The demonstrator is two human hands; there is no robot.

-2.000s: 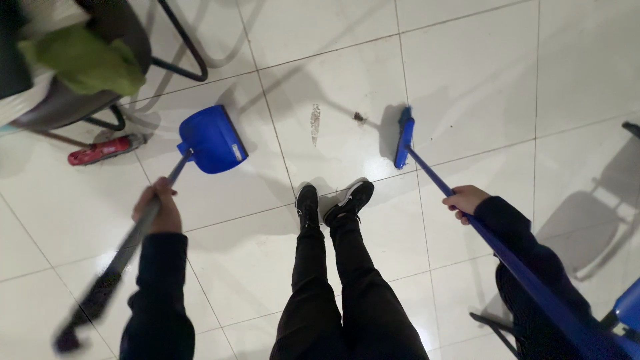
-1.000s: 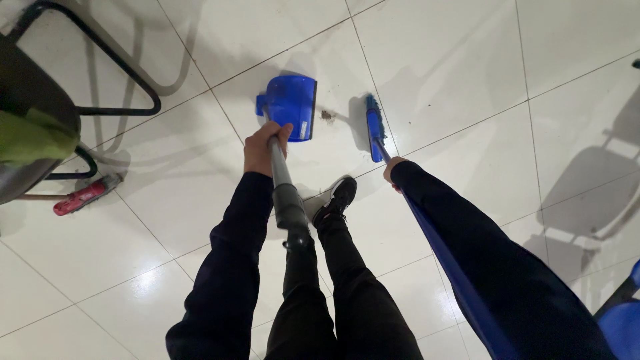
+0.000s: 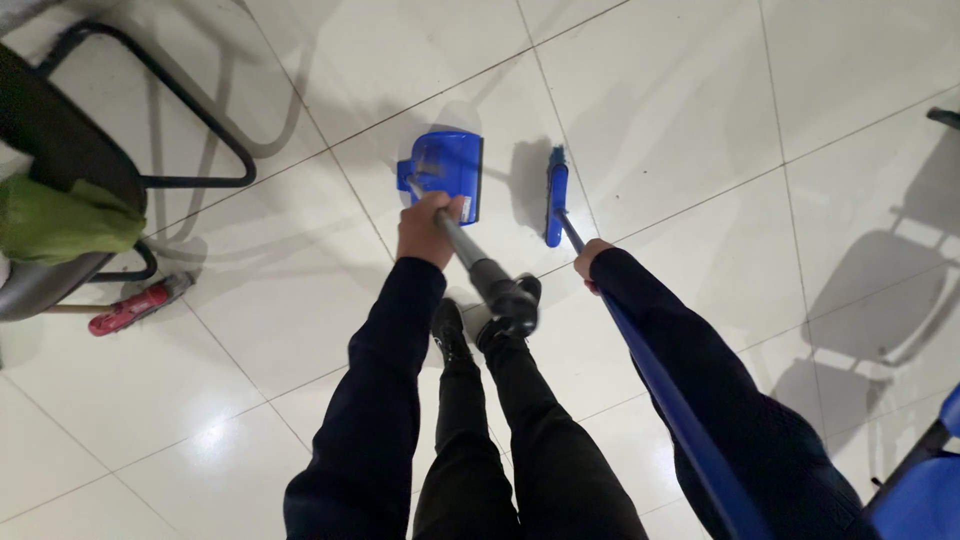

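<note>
My left hand is closed around the grey pole of a long-handled blue dustpan, whose pan is over the floor ahead of my feet, its straight lip facing right. A black grip end of the pole points back toward me. To the right, my right hand grips the blue handle of a broom. The broom head stands upright in view, bristles toward the dustpan, with a gap between the two. Dark specks lie on the tiles right of the broom. Part of the dustpan is hidden behind my left hand.
At the left stands a dark chair with a black tube frame and a green cloth on it. A red brush head lies on the tiled floor beside it. Part of a blue chair shows at the lower right. My feet are below the dustpan.
The dustpan, in my left hand, has moved right from the left side toward the broom. The patch of debris seen between my feet and the broom earlier no longer shows.
</note>
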